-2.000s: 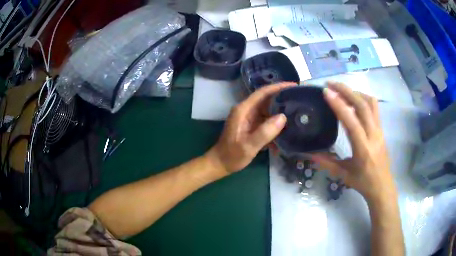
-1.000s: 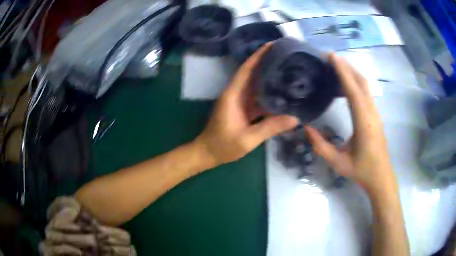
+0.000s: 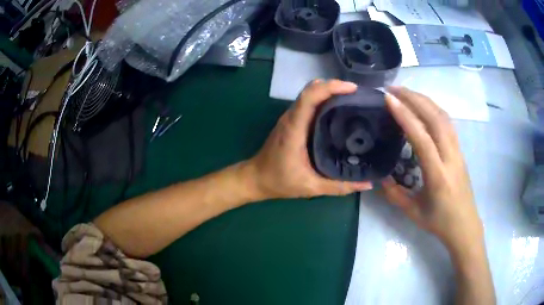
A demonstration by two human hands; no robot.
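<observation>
A dark grey cup-shaped base housing (image 3: 359, 140) is held up between my hands, its open side facing me, with a round central post and ribs inside. My left hand (image 3: 292, 152) grips its left side, thumb along the bottom edge and fingers at the top. My right hand (image 3: 438, 170) is around its right side, fingertips at the upper right corner and thumb near the lower right. A cluster of small dark inserts with pale round centres (image 3: 408, 170) lies on the white sheet, partly hidden by my right hand and the housing.
Two similar housings stand behind, one at the back (image 3: 308, 22) and one nearer (image 3: 367, 50). Printed cartons (image 3: 456, 44) lie at the back right. A bubble-wrap bag (image 3: 161, 36) is at the back left. Thin sticks (image 3: 165, 127) lie on the green mat (image 3: 209, 232). Cables are far left.
The housing was turned about in both hands; its ribbed side with the hollow post now faces me. The view has shifted, so the bench things sit further right.
</observation>
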